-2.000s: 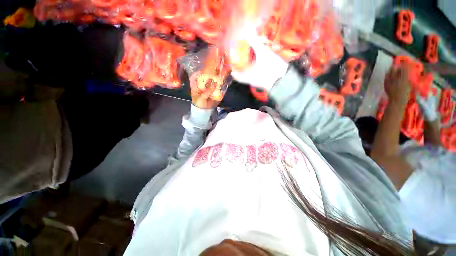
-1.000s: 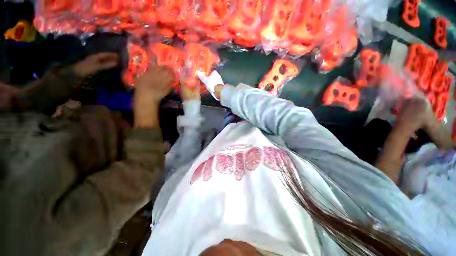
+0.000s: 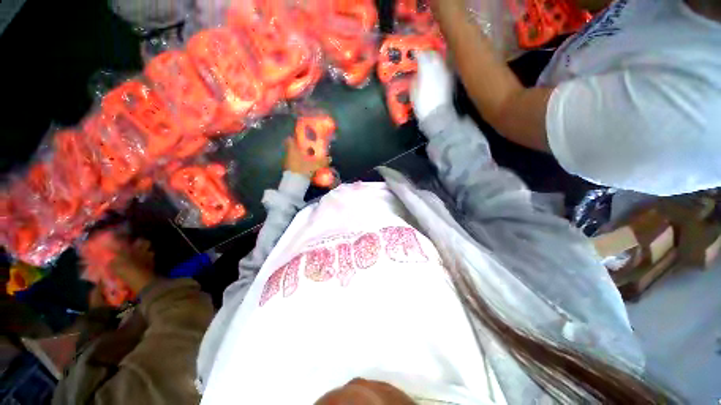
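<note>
My left hand (image 3: 299, 160) holds an orange part (image 3: 315, 141) upright at the table's near edge, its dark openings showing. My right hand (image 3: 432, 83), in a white glove and blurred, is at other orange parts (image 3: 398, 62) on the right; its fingers overlap them, and whether it grips one I cannot tell. A bagged orange part (image 3: 207, 192) lies on the dark green table (image 3: 364, 119) to the left of my left hand. A long row of bagged parts (image 3: 142, 115) in shiny film runs from lower left to top centre.
At the right, a person's bare arm (image 3: 506, 99) reaches over the table close to my right hand. At lower left, another person's hands (image 3: 130, 265) hold an orange part. Cartons (image 3: 650, 241) stand on the floor at right. A yellow object (image 3: 24, 277) is at far left.
The view has turned to the right. My hands have separated: my left now holds a part by itself and my right has reached out to the right. The left neighbour's hands are farther from mine.
</note>
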